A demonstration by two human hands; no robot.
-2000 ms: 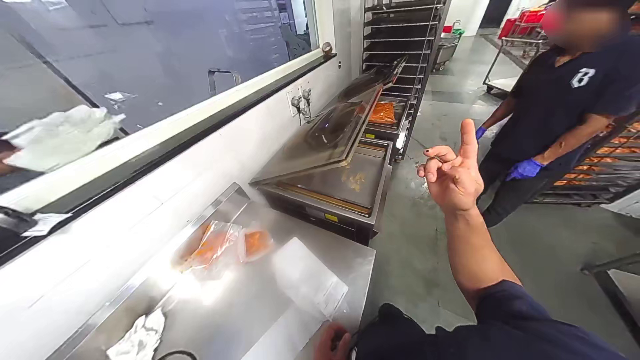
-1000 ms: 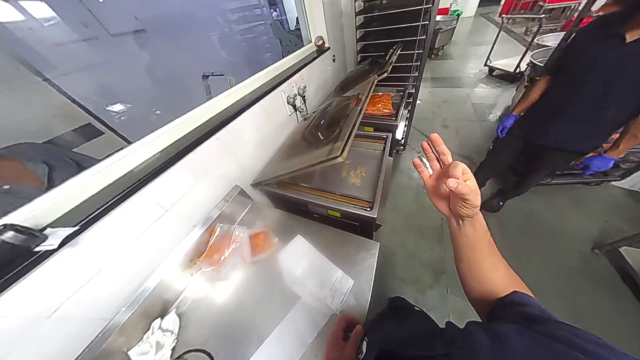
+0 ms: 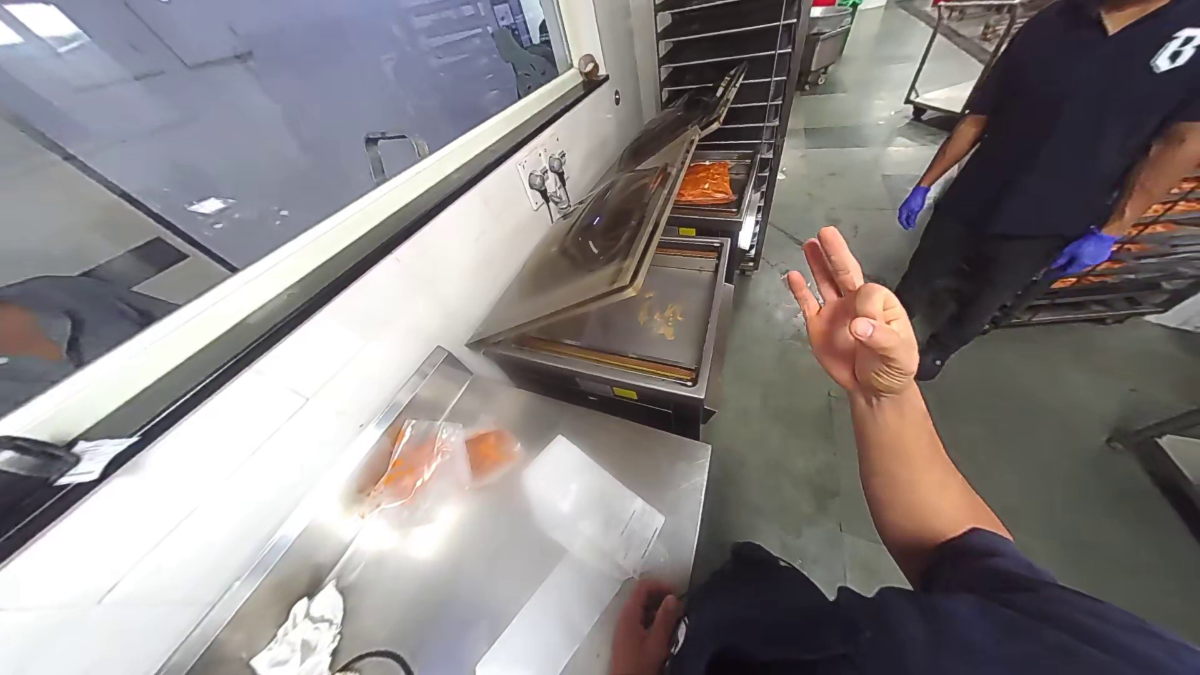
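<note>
My right hand [image 3: 864,323] is raised over the floor with three fingers extended and the index finger curled toward the thumb, holding nothing. At the bottom, my left hand [image 3: 645,626] rests at the edge of the stainless steel table [image 3: 441,581], partly cut off; whether it grips anything cannot be told. Clear plastic packs of orange food [image 3: 412,464] lie near the wall, a smaller pack [image 3: 489,454] beside them. A translucent plastic bag [image 3: 586,502] lies closer to my left hand, and a crumpled white wrapper [image 3: 305,633] is at lower left.
Beyond the table stands a vacuum sealing machine [image 3: 609,380] with its clear lid raised; a second one behind holds an orange pack [image 3: 705,183]. A tall rack [image 3: 727,56] stands behind. At right, a person [image 3: 1059,141] in dark clothes and blue gloves stands near a loaded rack [image 3: 1078,300].
My right hand has gone from one finger raised to three fingers spread. The other person's gloved hands have moved apart. My left hand shows more at the table edge than two seconds ago.
</note>
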